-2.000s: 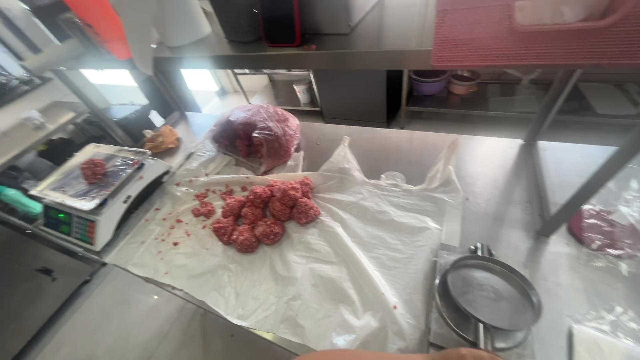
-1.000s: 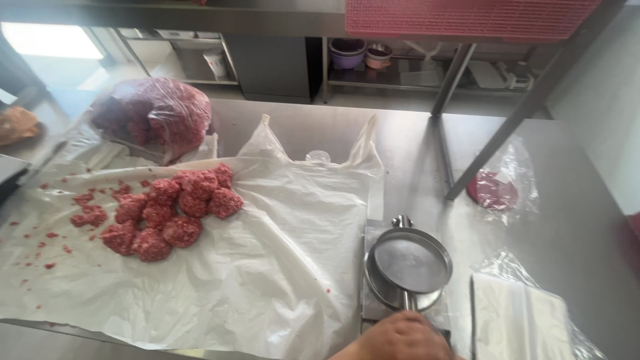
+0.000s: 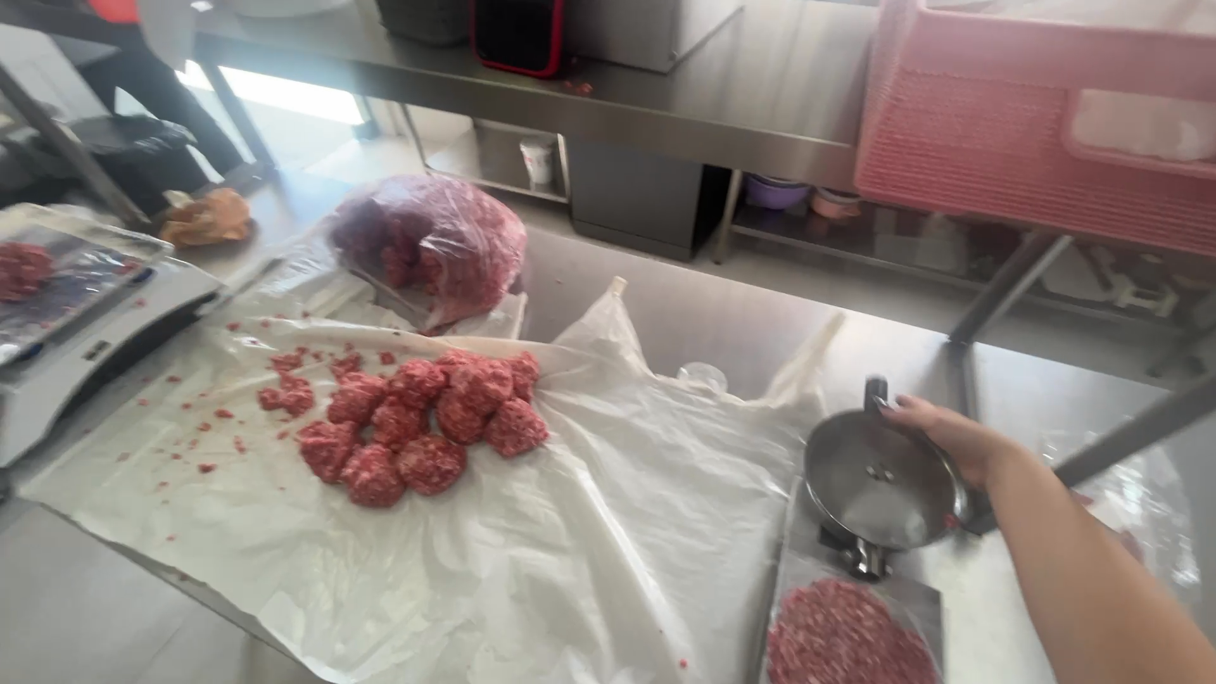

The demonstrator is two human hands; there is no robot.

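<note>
My right hand (image 3: pixel 945 432) reaches in from the right, its fingers at the handle of a metal patty press's lid (image 3: pixel 879 484), which is swung back on its hinge. In front of the hinge lies a flat round raw meat patty (image 3: pixel 845 636) on the press base, partly cut off by the frame's lower edge. Several raw ground meat balls (image 3: pixel 432 465) sit clustered on a white plastic sheet (image 3: pixel 589 570), with small scraps to their left. Behind them rests a clear bag of ground meat (image 3: pixel 456 237). My left hand is out of view.
A scale (image 3: pixel 85 323) with meat on its tray stands at the left, near a crumpled brown item (image 3: pixel 209 218). A raised steel shelf (image 3: pixel 665 119) crosses the back and holds a pink plastic basket (image 3: pixel 997 133). A slanting metal leg (image 3: pixel 1140 432) passes beside my right forearm.
The press was closed; its lid is now swung back away from me, showing a flat patty. My right hand has moved from the near side of the press to its far side. The view has shifted.
</note>
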